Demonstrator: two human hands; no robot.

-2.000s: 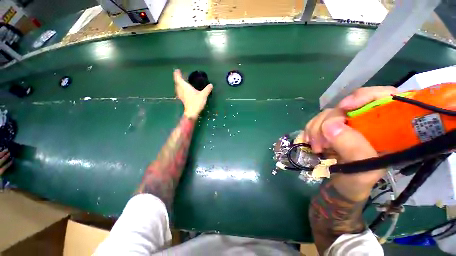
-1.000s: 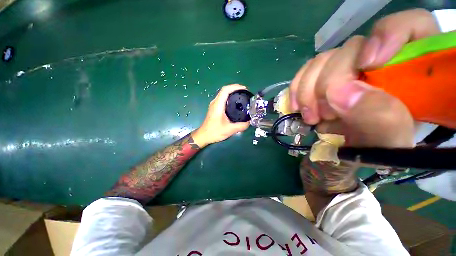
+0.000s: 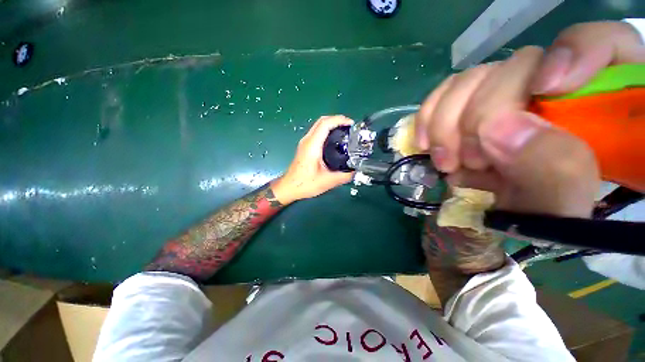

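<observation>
My left hand (image 3: 311,164) is wrapped around a black cylindrical housing (image 3: 336,149), end face up, over the green belt. My right hand (image 3: 506,127) grips the orange screwdriver (image 3: 601,131) with its lime-green strip. The silver screwdriver nose (image 3: 363,147) lies over the right part of the housing's face and hides it; whether it touches cannot be told. A black loop (image 3: 411,205) and tan tape (image 3: 463,208) sit behind the nose.
Small screws (image 3: 260,113) are scattered on the green belt (image 3: 141,233). A housing with a whitish face (image 3: 382,6) is at the top edge, another (image 3: 22,54) at far left. A grey post (image 3: 495,32) crosses upper right. Open cartons (image 3: 85,325) stand below the belt.
My left hand has brought the black housing from the belt's far part towards me, under the nose. Over the last second, the nose has shifted slightly left across the housing's face.
</observation>
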